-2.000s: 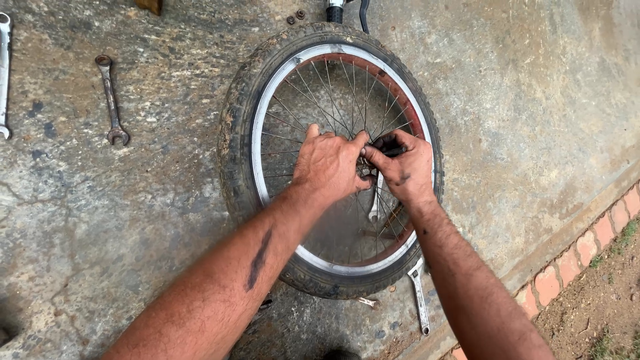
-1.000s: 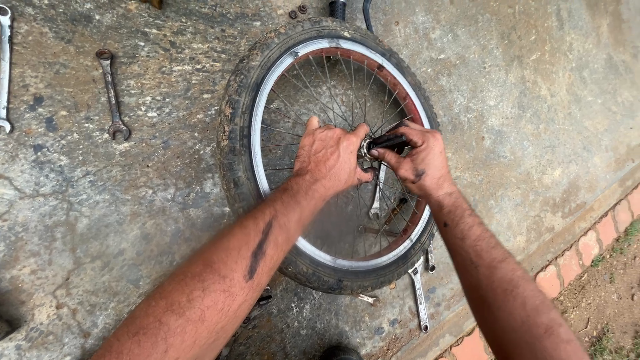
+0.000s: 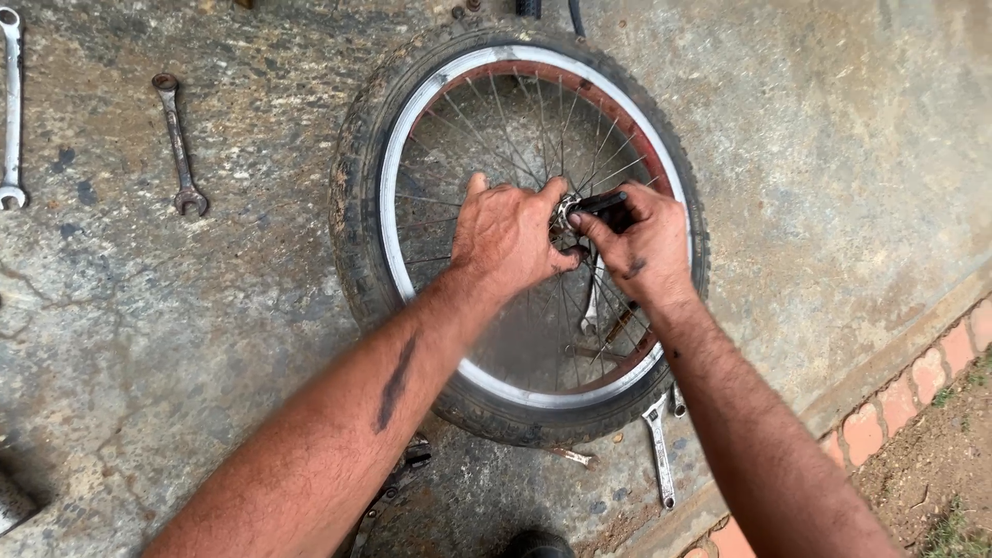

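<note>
A bicycle wheel (image 3: 519,401) with a white-faced rim, red on its inner side, and a knobby black tyre lies over the concrete. At its centre, my left hand (image 3: 511,232) grips the metal hub (image 3: 564,213), thumb and forefinger curled around it. Close on the right, my right hand (image 3: 647,240) holds a slim black object (image 3: 603,202) against the hub; its exact kind is unclear. Dark grease marks both hands. Under the spokes, a wrench (image 3: 593,298) shows beside my right hand, with a narrow yellowish-brown tool (image 3: 621,323) near it.
Two combination wrenches, one shiny (image 3: 13,108) and one rusty (image 3: 180,147), lie at the left. An adjustable wrench (image 3: 660,453) lies below the tyre. A brick edging (image 3: 899,403) borders bare soil at the lower right. A dark shoe tip (image 3: 539,544) shows at the bottom edge.
The black object in my right hand, largely hidden two seconds ago, now shows plainly at the hub. My left hand stays at the hub.
</note>
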